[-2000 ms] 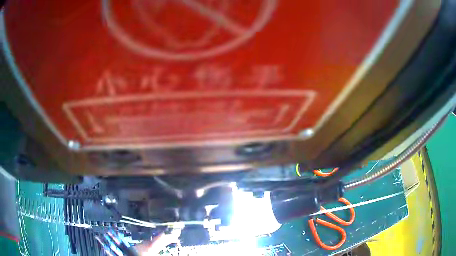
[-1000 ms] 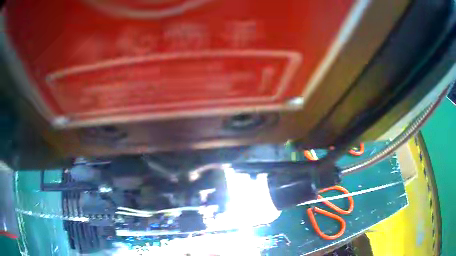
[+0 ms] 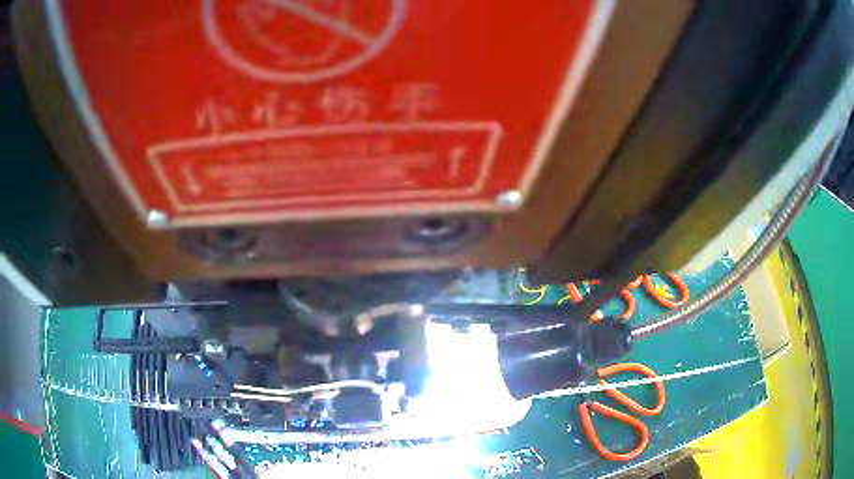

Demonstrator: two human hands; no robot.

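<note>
The terminal crimping machine (image 3: 581,178) fills the upper view, with a red warning plate (image 3: 318,168) on its front. Below it is the dark crimping applicator (image 3: 360,360). A thin comb-like terminal strip (image 3: 94,391) runs in from the left past a row of black bars (image 3: 159,402). Dark leads with pale ends (image 3: 220,451) show at the bottom left of centre; what holds them cannot be seen. Glare hides much of the area below the applicator. Neither my left hand nor my right hand can be made out.
A black work lamp (image 3: 548,358) on a flexible metal neck (image 3: 740,290) glares beside the applicator. Orange-handled scissors (image 3: 613,426) lie on the green mat (image 3: 693,402), with more orange loops (image 3: 665,290) and yellow pieces (image 3: 534,292) behind. A yellow surface (image 3: 758,444) is at the right.
The view has shifted, and the warning plate appears smaller and sharper. The skin-coloured blur at the bottom two seconds ago is gone. Dark leads, absent one second ago, show again at the bottom left.
</note>
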